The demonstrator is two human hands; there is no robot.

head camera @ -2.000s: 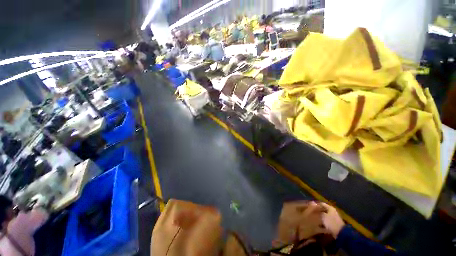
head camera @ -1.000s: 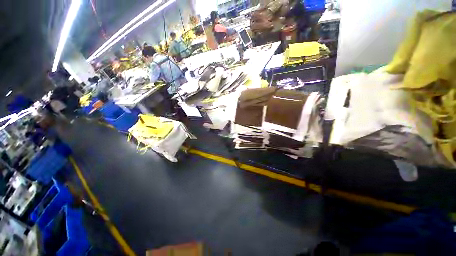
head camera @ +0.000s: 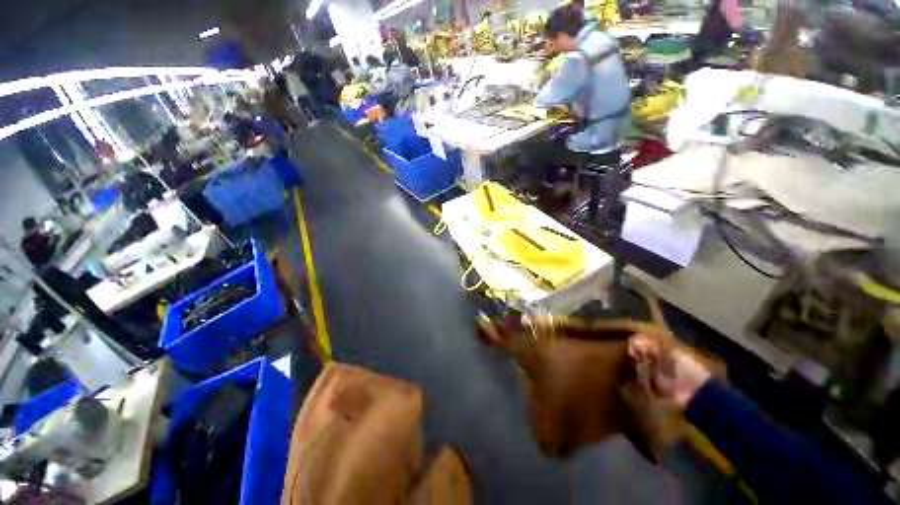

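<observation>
My right hand [head camera: 671, 367], in a dark blue sleeve, grips a brown bag body [head camera: 582, 380] at the lower right. The bag hangs from the hand over the aisle; its outline is a little blurred. A tan-orange bag body [head camera: 353, 434] is at the bottom centre-left, cut off by the lower edge, with a smaller brown piece beside it. My left hand is not in view, so what holds the tan bag cannot be seen.
A small white table [head camera: 533, 286] with yellow pieces [head camera: 538, 249] stands right of the aisle. Blue crates [head camera: 225, 304] line the left side, beside sewing machines. A person [head camera: 592, 84] works at a table beyond. Grey pieces [head camera: 755, 222] drape over the right table.
The view has moved forward along the aisle; the yellow-topped table is closer. The large yellow heap and brown stack have left view. My right hand and the brown bags show again.
</observation>
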